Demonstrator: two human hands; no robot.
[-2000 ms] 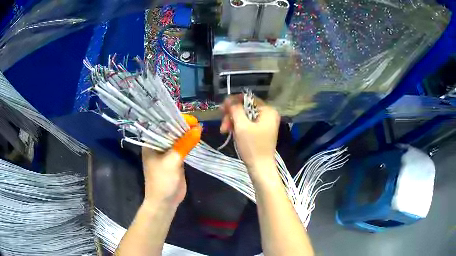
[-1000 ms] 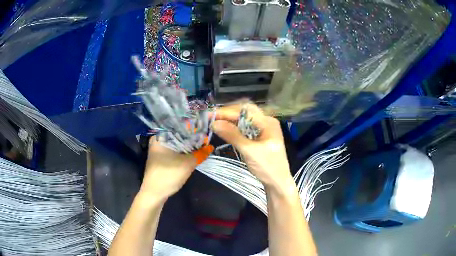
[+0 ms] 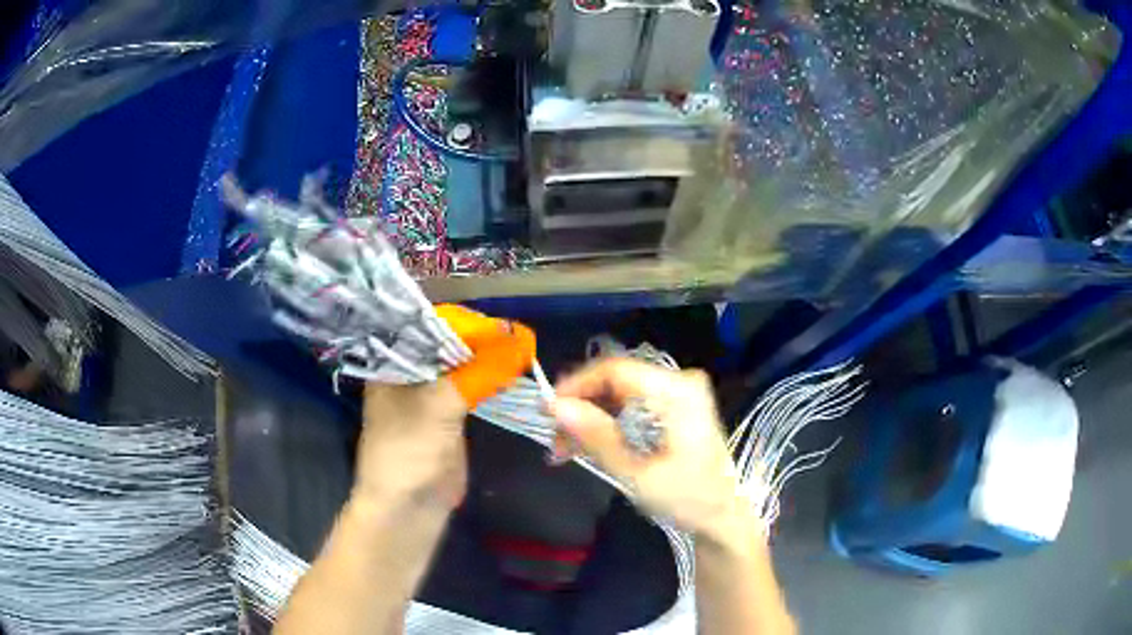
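Observation:
My left hand (image 3: 422,428), with orange finger cots (image 3: 494,356) on thumb and finger, is shut on a thick cable bundle (image 3: 341,292). The bundle's tips fan to the upper left, blurred. My right hand (image 3: 646,434) is right of it and lower, its fingertips pinching a single white cable (image 3: 543,378) beside the orange cots. A small cluster of cable ends (image 3: 641,426) shows in its palm. The wire stripping machine (image 3: 608,205) stands above both hands, its dark slot showing no cable.
Wire scrap (image 3: 404,186) heaps left of the machine by a blue hose. A scrap-speckled plastic sheet (image 3: 869,137) covers the bench at right. Cable stock (image 3: 106,521) lies at lower left. Loose white cable ends (image 3: 795,422) fan out at right near a blue stool with a white top (image 3: 1024,453).
My right hand has left the machine's slot, met the bundle tips, then moved down along the single cable. My left hand swung right and back left with the bundle.

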